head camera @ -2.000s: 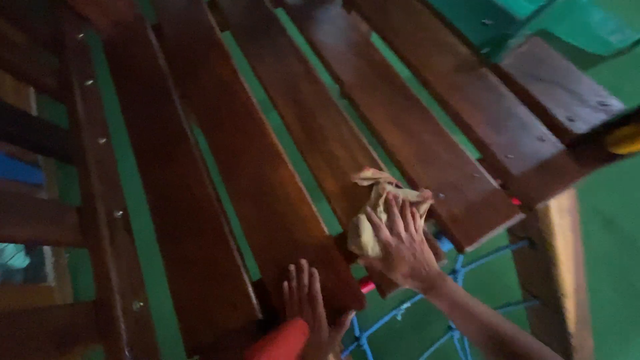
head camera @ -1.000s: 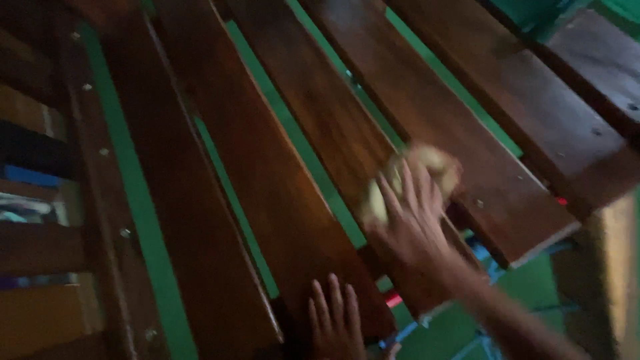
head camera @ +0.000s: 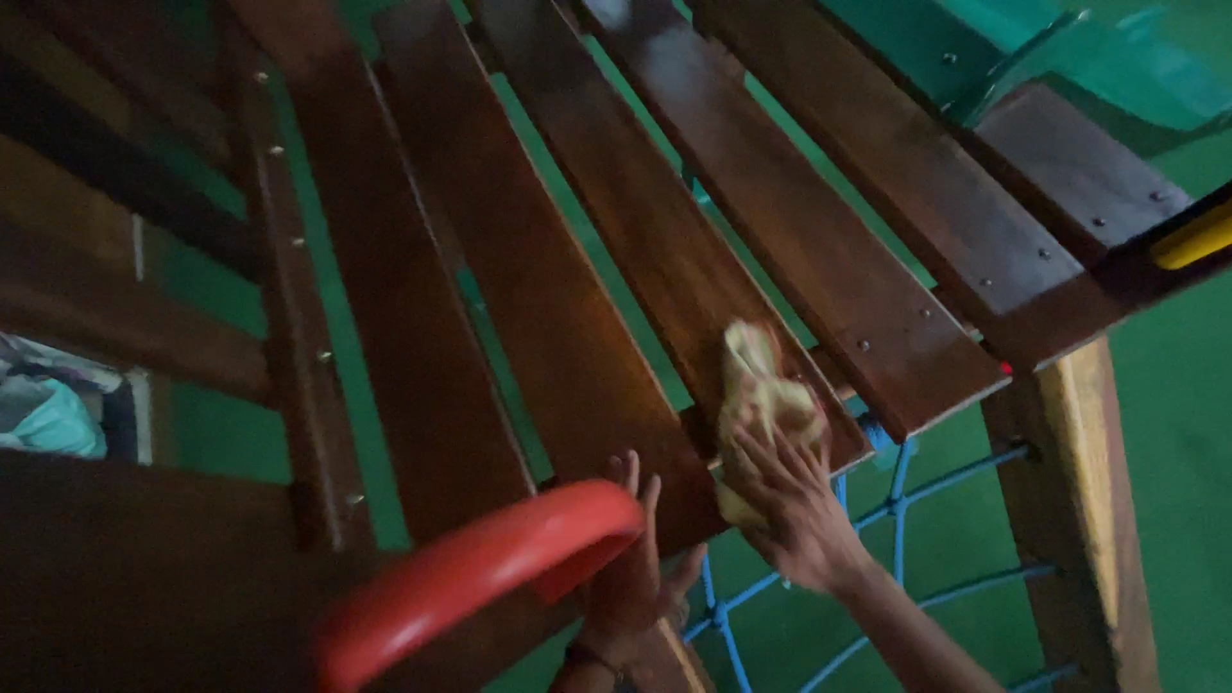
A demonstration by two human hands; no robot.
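My right hand [head camera: 794,505] lies over a crumpled yellowish cloth [head camera: 765,385], pressing it on the near end of a dark wooden slat [head camera: 664,221]. Part of the cloth bunches out beyond the fingertips. My left hand [head camera: 630,568] is at the near edge of the neighbouring slat [head camera: 568,356], fingers raised and spread, holding nothing that shows. A red curved handle [head camera: 491,568] in front covers part of this hand.
Blue rope netting [head camera: 897,505] hangs below the slats' near edge, beside a wooden post [head camera: 1088,500]. Green plastic [head camera: 1107,72] stands at upper right, with a yellow part [head camera: 1193,236] below it. Wooden rails [head camera: 135,327] run along the left.
My right hand and the cloth have come back toward the slat's near end. The red handle, out of view one second ago, shows in front of my left hand as the view shifts.
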